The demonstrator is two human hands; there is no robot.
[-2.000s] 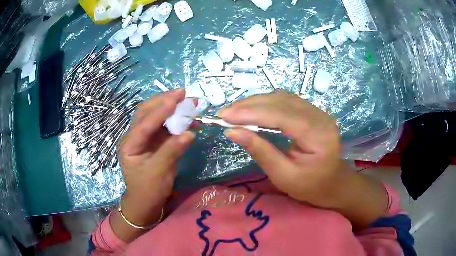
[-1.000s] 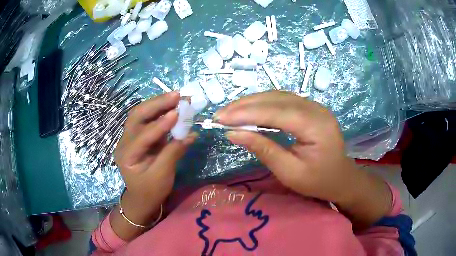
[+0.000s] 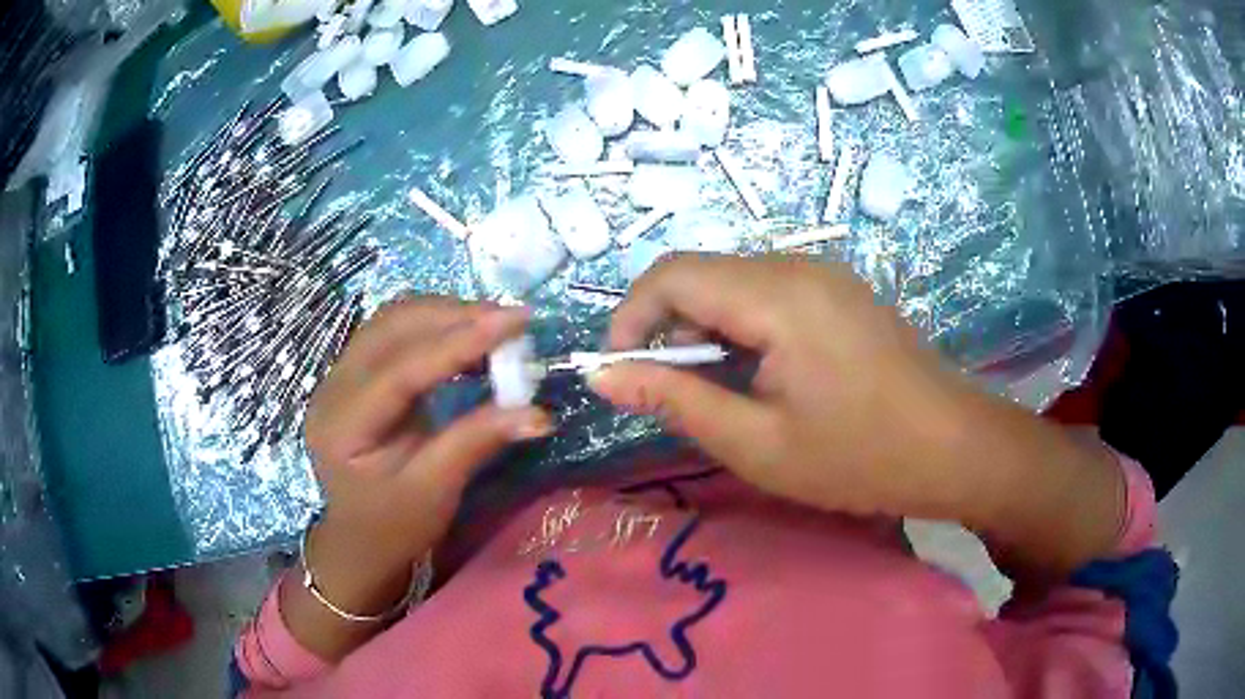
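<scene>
My left hand [image 3: 410,396] holds a white plastic cap [image 3: 513,373] between thumb and fingers, its narrow side towards me. My right hand [image 3: 765,369] pinches a slender rod with a white sleeve [image 3: 669,357] on it. The rod lies nearly level, and its left end meets the cap. Whether it is fully seated in the cap I cannot tell. Loose white caps [image 3: 665,189] and narrow white sleeves [image 3: 739,183] lie on the plastic film just beyond my hands.
A heap of metal rods [image 3: 260,280] lies at the left beside a flat black rectangle [image 3: 130,239]. A yellow bin [image 3: 253,17] is at the far left edge, with caps near it. Clear stacked plastic [image 3: 1161,137] stands at right. A printed paper slip [image 3: 994,25] lies far right.
The cap has moved slightly right and down and turned more edge-on. My right fingers have shifted on the rod, showing more of the sleeve. The view has shifted slightly.
</scene>
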